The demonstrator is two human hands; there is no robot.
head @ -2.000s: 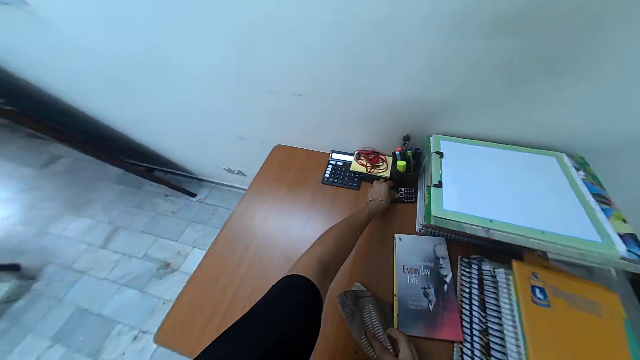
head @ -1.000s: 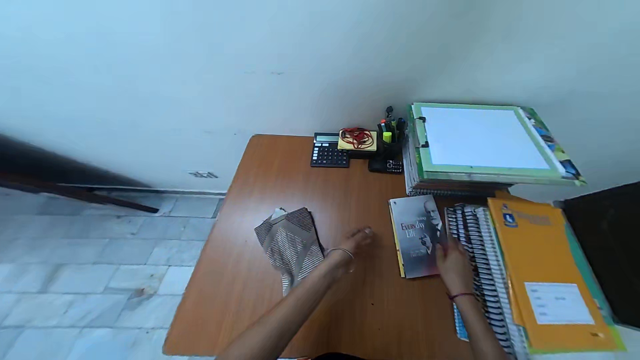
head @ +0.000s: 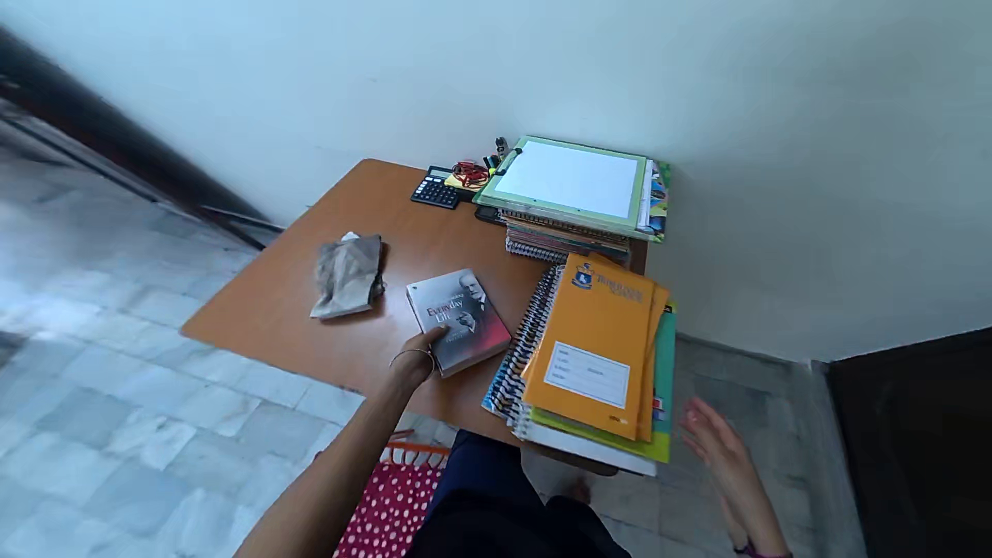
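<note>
My left hand (head: pixel 422 350) grips the lower left edge of a thick grey and red paperback book (head: pixel 459 319), which lies on the wooden desk (head: pixel 310 271). Off the desk's right side, my right hand (head: pixel 711 434) is in the air, slightly blurred, fingers apart and holding nothing. Nearest to it is a pile of orange notebooks (head: pixel 593 341) on spiral-bound books (head: pixel 531 349), beside the paperback. A crumpled grey-brown cloth (head: pixel 349 275) rests on the desk to the left of the book.
At the back stand a calculator (head: pixel 435 188), a red cord (head: pixel 470 175) on a yellow pad, and pens. A green clipboard (head: pixel 577 177) with white paper tops a book stack by the wall. A chair with a red dotted cover (head: pixel 391 504) is below the desk's front edge.
My left hand has moved from bare desk onto the paperback. My right hand has let go of the paperback and moved right, past the notebooks. The view has shifted.
</note>
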